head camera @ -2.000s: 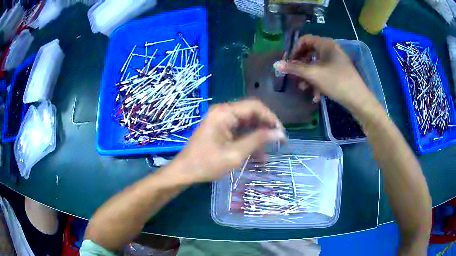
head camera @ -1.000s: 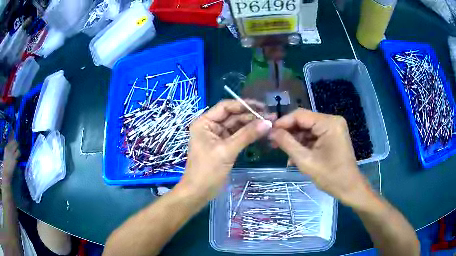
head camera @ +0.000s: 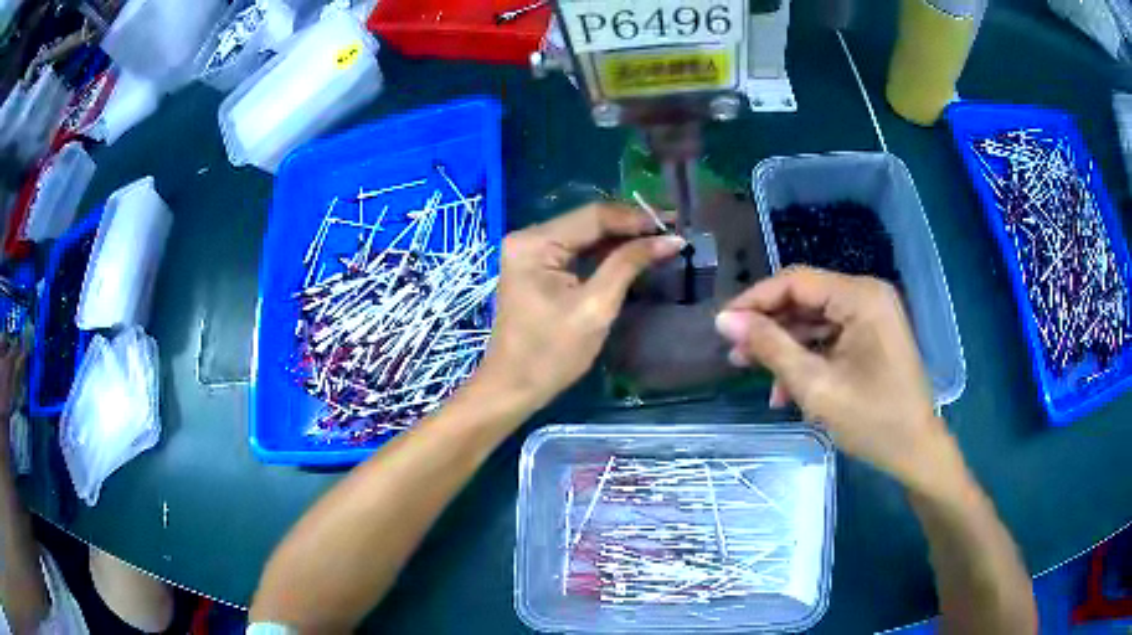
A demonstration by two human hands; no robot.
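Note:
My left hand (head camera: 565, 292) holds a thin white rod (head camera: 652, 211) between thumb and fingers, its lower end at the small pale metal fixture (head camera: 703, 254) under the press ram. The hand press (head camera: 658, 56) bears the label P6496. My right hand (head camera: 826, 354) is right of the fixture, thumb and fingertips close together; whether it holds a small part I cannot tell. The clear rod box (head camera: 677, 614) with many rods lies nearest me. The clear box of black parts (head camera: 931, 298) is right of the press, partly behind my right hand.
A large blue tray (head camera: 267, 323) of jumbled rods is on the left, a narrow blue tray (head camera: 1084, 397) of rods far right. A yellow cylinder (head camera: 934, 62) stands at the back right. Whitish boxes (head camera: 124, 254) and a red tray (head camera: 459, 31) are also there. Part of another person shows at the left edge.
My left hand has moved the rod forward from in front of the press to the fixture. My right hand has parted from it and moved right.

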